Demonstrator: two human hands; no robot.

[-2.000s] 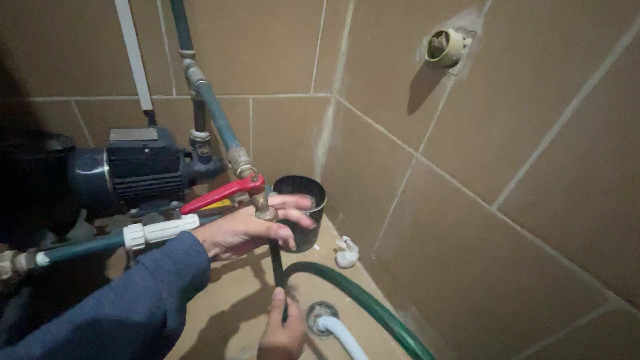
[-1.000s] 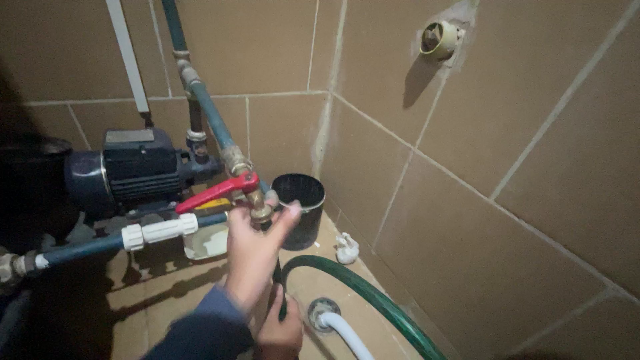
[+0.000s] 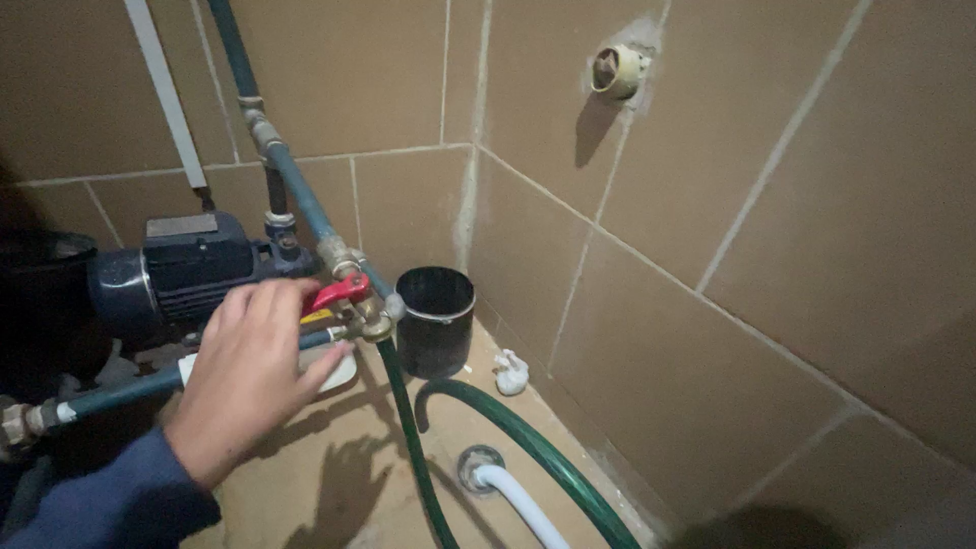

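Observation:
My left hand (image 3: 252,358), in a dark blue sleeve, is at the red lever handle (image 3: 339,293) of a brass ball valve tap (image 3: 374,316). Its fingers lie over the lever's free end, while the thumb points toward the tap's outlet. Whether the fingers grip the lever is hard to see. From the outlet a green hose (image 3: 408,435) hangs down to the bottom edge of the view. The tap sits at the lower end of a blue-green pipe (image 3: 301,191). My right hand is out of view.
A dark blue electric pump (image 3: 198,267) stands behind my left hand. Beyond the tap is a black bucket (image 3: 435,343) in the tiled corner. A white hose (image 3: 518,503) enters a floor drain (image 3: 480,461), beside a crumpled white item (image 3: 511,374). An open pipe end (image 3: 616,72) juts from the right wall.
My left hand has moved from the tap's outlet to the red lever. My right hand, on the hose below the tap in both earlier frames, has left the view.

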